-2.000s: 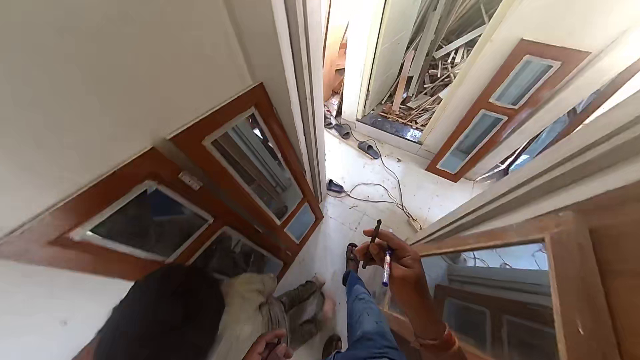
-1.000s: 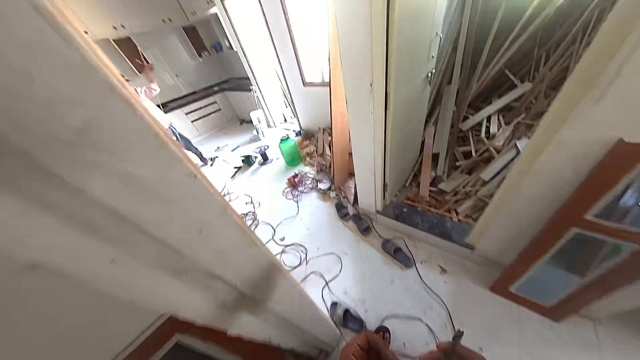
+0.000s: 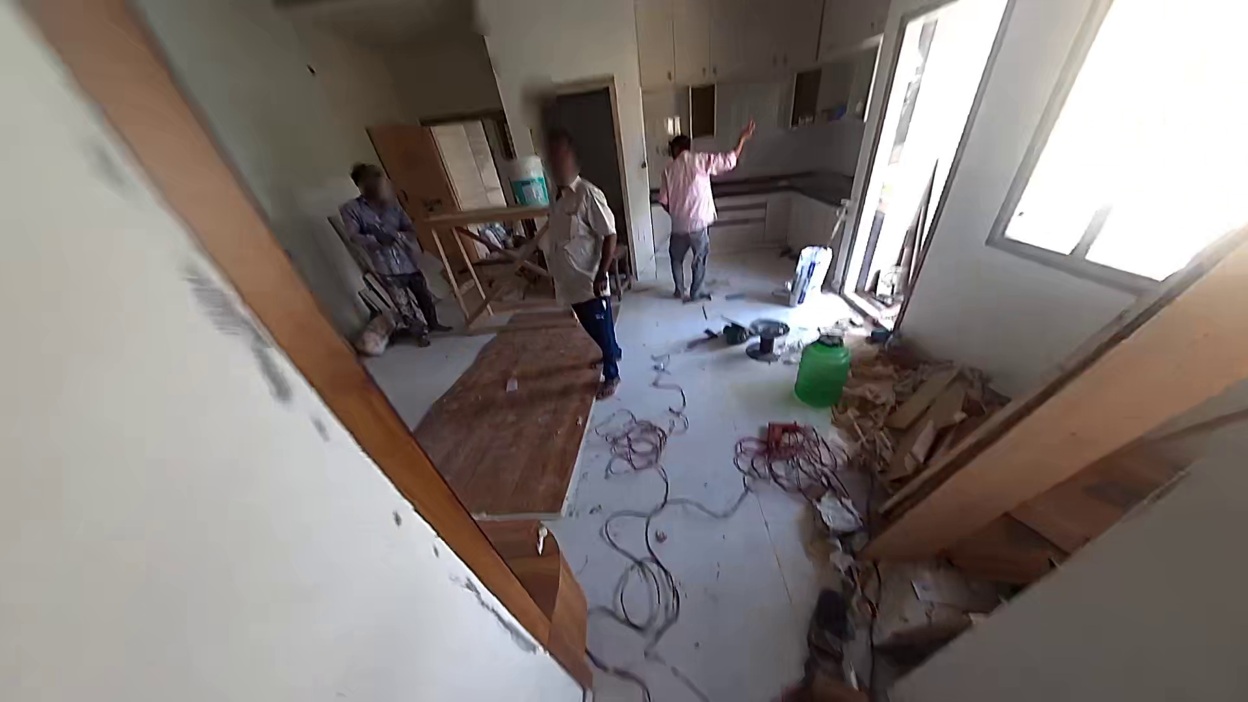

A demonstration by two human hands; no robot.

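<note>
Neither of my hands can be made out in the head view now; a blurred brown shape at the bottom edge is too unclear to name. The view looks through a doorway with a wooden frame (image 3: 322, 380) into a room. A large brown wood-grain sheet (image 3: 517, 409) lies on the floor, with a curled brown sheet (image 3: 536, 575) nearer the doorway. Tangled cables (image 3: 639, 585) run over the pale floor, and a red cable heap (image 3: 790, 458) lies to their right. Beyond it stands a green plastic drum (image 3: 822, 372).
A person in a light shirt (image 3: 580, 239) stands by the sheet; another person (image 3: 390, 244) is at the left, and one in pink (image 3: 690, 195) by the kitchen counter. Wood scraps (image 3: 916, 409) lie at the right. A wooden stand (image 3: 478, 219) bears a bucket (image 3: 529, 181).
The view has swung from the brown glazed panels to the room past the doorway. My hands, seen at the bottom edge a second ago, are no longer discernible.
</note>
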